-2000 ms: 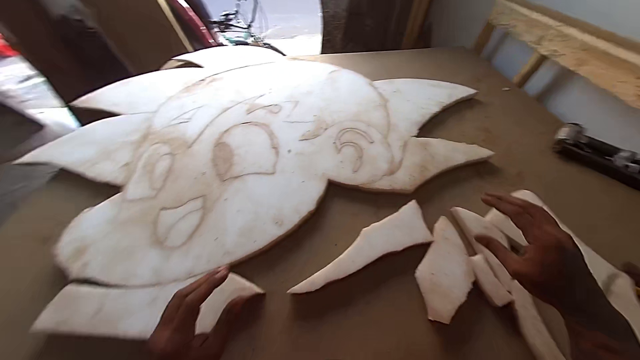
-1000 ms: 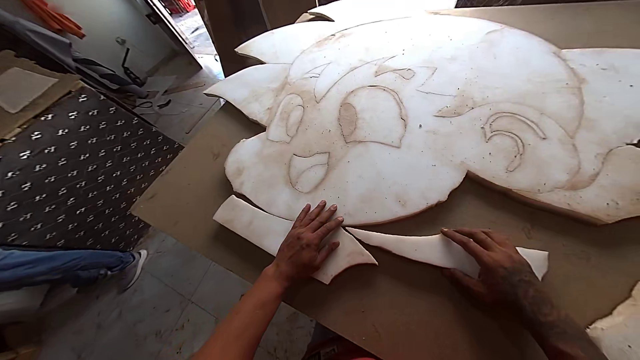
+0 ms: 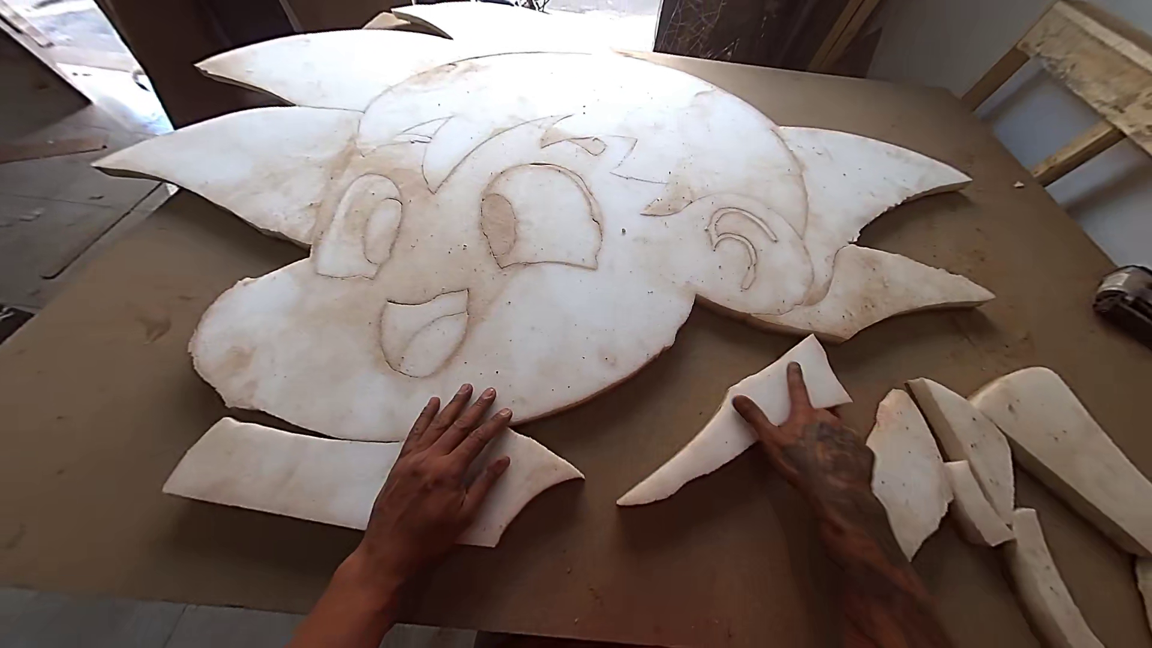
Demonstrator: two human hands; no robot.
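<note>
A large cartoon head cut from white foam [image 3: 558, 333], with eyes, mouth and ear outlined, lies flat on a brown board table [image 3: 81, 378]. Below its chin is a curved foam strip [image 3: 270, 468]. My left hand [image 3: 441, 477] rests flat on that strip's right part, its fingertips at the head's lower edge. My right hand [image 3: 810, 441] presses thumb and index finger on a pointed foam piece [image 3: 702, 450], which lies apart from both the strip and the head, its tip toward the strip.
Several loose foam offcuts [image 3: 909, 477] lie right of my right hand, some touching. A dark tool [image 3: 1125, 301], partly cut off, is at the right edge. A wooden frame [image 3: 1089, 72] stands at the back right. Tiled floor [image 3: 54, 216] shows beyond the table's left side.
The pointed piece, beside the strip's right end one second ago, now lies farther right, with my right hand still on it. My left hand stays on the strip. The view has swung.
</note>
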